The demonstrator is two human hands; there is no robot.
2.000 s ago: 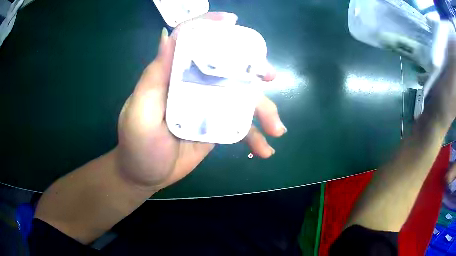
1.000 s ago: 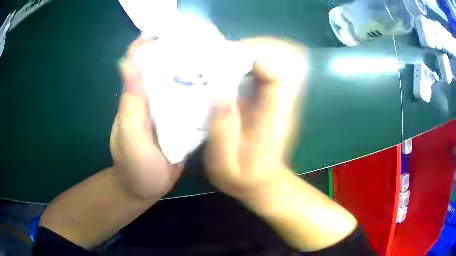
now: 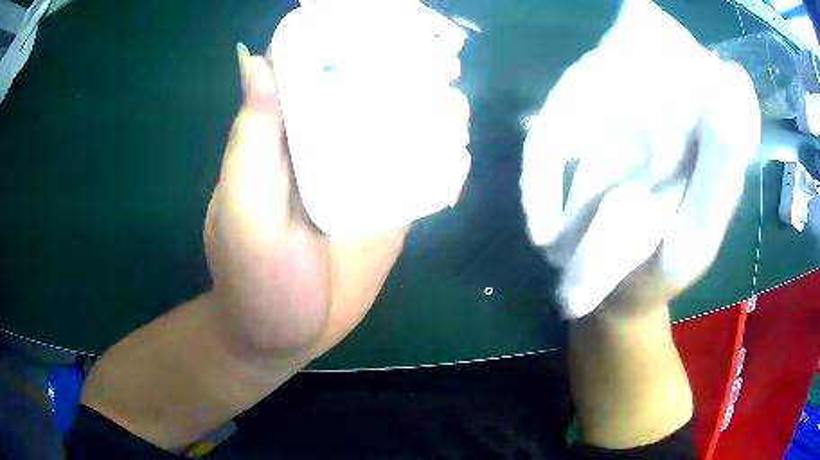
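Observation:
My left hand (image 3: 270,234) holds a white plug adapter (image 3: 373,126) up over the worktop, left of centre. The adapter's face is overexposed, so few details show. My right hand (image 3: 643,292) is to the right, apart from the adapter. It holds a crumpled white wiping cloth (image 3: 638,144), which hides most of the hand and its fingers.
The dark green worktop (image 3: 117,198) has a curved front edge. A tiny pale ring (image 3: 488,290) lies near that edge. A clear bottle (image 3: 764,76) is partly behind the cloth. A white adapter (image 3: 797,196) lies at the far right. A red tray (image 3: 782,359) is lower right.
My right hand and the cloth have moved right, away from the adapter. The adapter stays in my left hand, and the one seen behind it at the top no longer shows clearly.

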